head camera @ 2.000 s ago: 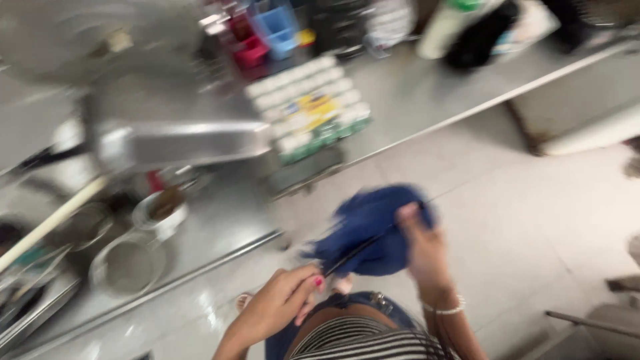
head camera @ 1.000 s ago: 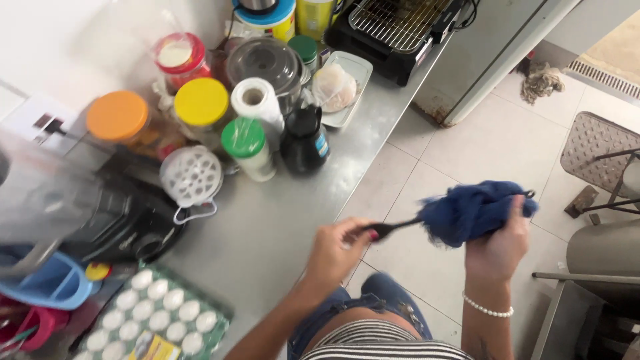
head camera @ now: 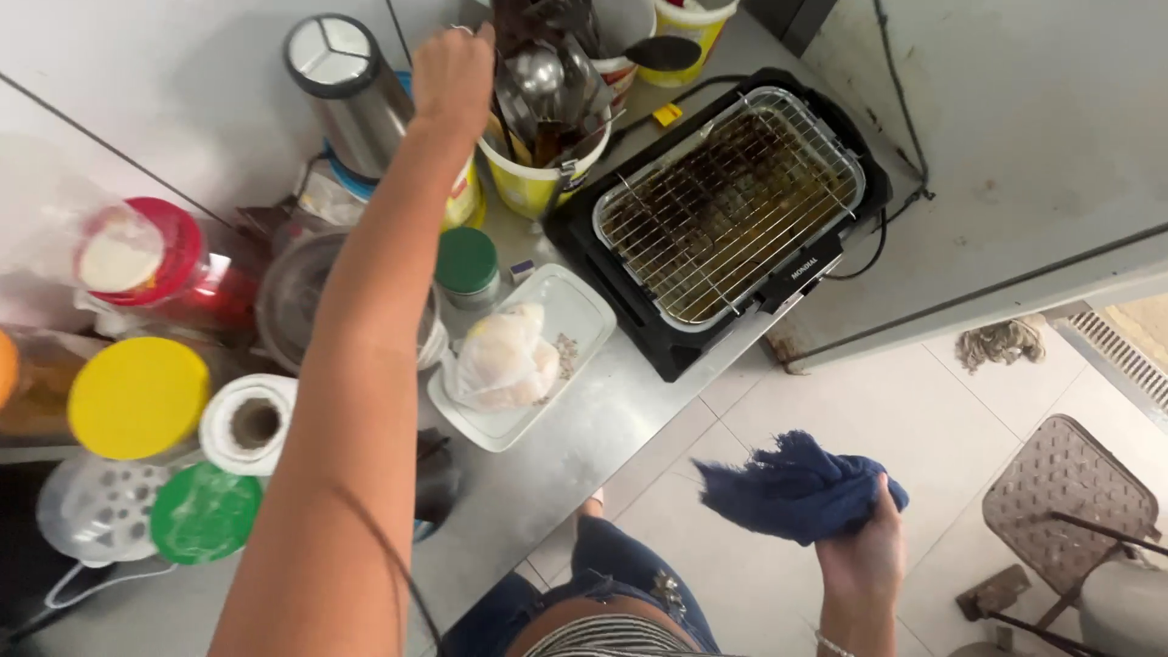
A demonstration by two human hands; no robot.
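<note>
My left hand point(head camera: 453, 73) reaches to the back of the counter, at the left edge of a yellow and white tub point(head camera: 529, 187) full of metal and black utensils. Its fingertips are partly hidden, so whether it grips a utensil cannot be made out. My right hand point(head camera: 862, 547) holds a bunched navy blue cloth point(head camera: 789, 493) with a frayed edge, out over the floor in front of the counter. The black utensil seen before between my hands is not beside the cloth.
An electric grill point(head camera: 730, 205) with a wire rack stands right of the tub. Nearer lie a white tray point(head camera: 584, 315) with a plastic-wrapped item, a green-lidded jar point(head camera: 466, 260), a paper roll point(head camera: 248, 424) and a yellow-lidded container point(head camera: 139, 398). A steel flask point(head camera: 351, 100) stands behind my forearm.
My left hand has moved from near my waist, where it held a black-handled utensil against the cloth, up to the utensil tub. My right hand still holds the cloth. The view has shifted along the counter.
</note>
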